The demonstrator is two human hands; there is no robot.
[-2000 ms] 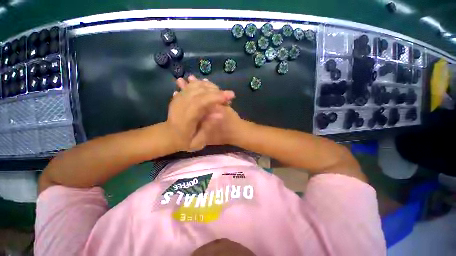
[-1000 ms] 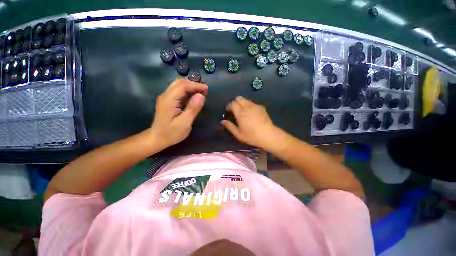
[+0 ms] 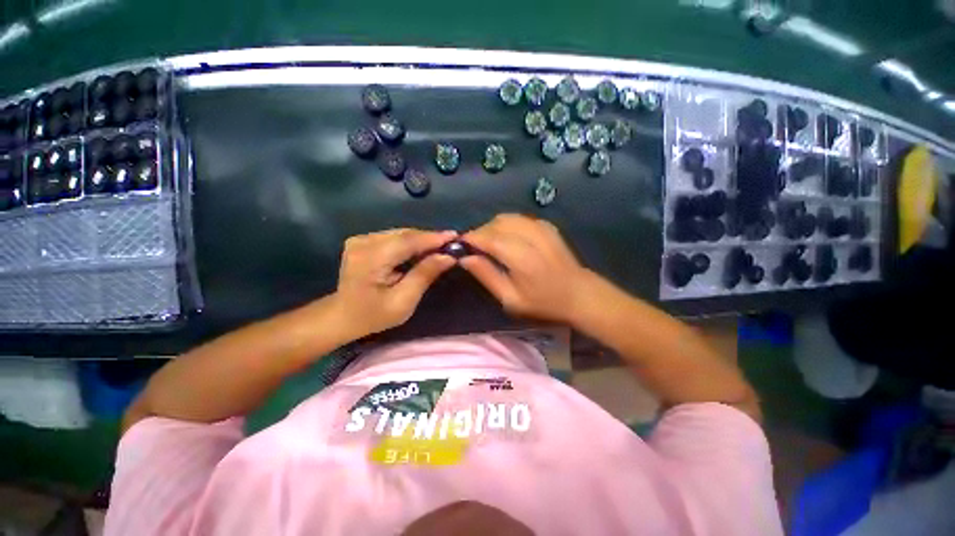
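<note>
My left hand (image 3: pixel 390 277) and my right hand (image 3: pixel 526 268) meet above the near middle of the black mat (image 3: pixel 272 199). Their fingertips pinch one small black round piece (image 3: pixel 457 249) between them; the fingers hide most of it. Several black rounds (image 3: pixel 392 162) lie loose at the mat's upper left. Two green-faced rounds (image 3: pixel 493 157) lie beside them. More green-faced rounds (image 3: pixel 574 134) are clustered at the upper right, with one (image 3: pixel 545 191) a little nearer.
The left clear tray (image 3: pixel 89 257) has black rounds in its far half and bare silvery pockets near me. The right clear tray (image 3: pixel 698 115) holds jumbled black parts. A yellow item (image 3: pixel 917 199) lies beyond it. A green belt (image 3: pixel 419 23) runs past the pale edge.
My hands, clasped two seconds ago and apart one second ago, have come together on the small black piece. One more black round lies on the mat than two seconds ago.
</note>
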